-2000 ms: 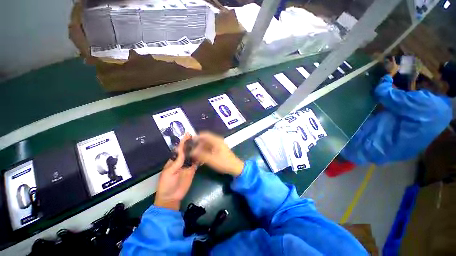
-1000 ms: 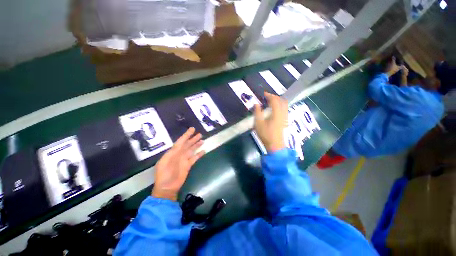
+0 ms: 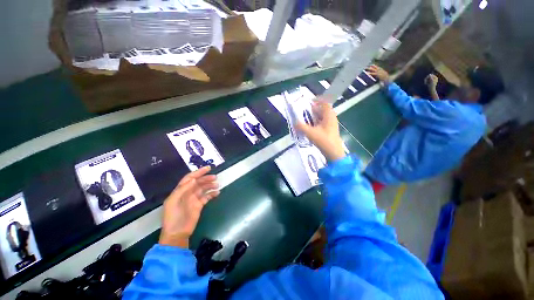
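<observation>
My right hand holds several white leaflets upright over the belt's near rail. Other leaflets lie on the green bench below that hand. My left hand is open and empty over the near rail, palm up. Black boxes lie in a row on the belt, with white leaflets on or between them. Small black cables lie on several of these leaflets. A black cable bundle lies on the bench below my left hand.
A cable pile lies at the lower left. A torn brown carton of packed leaflets and plastic bags stand beyond the belt. A slanting metal post crosses the belt. Another blue-sleeved person reaches to the belt at right.
The boxes have moved along the belt to the left, then shifted right in view. The cable left my hands. My right hand moved to the leaflet stack and lifted leaflets. The other person's arm now reaches the belt.
</observation>
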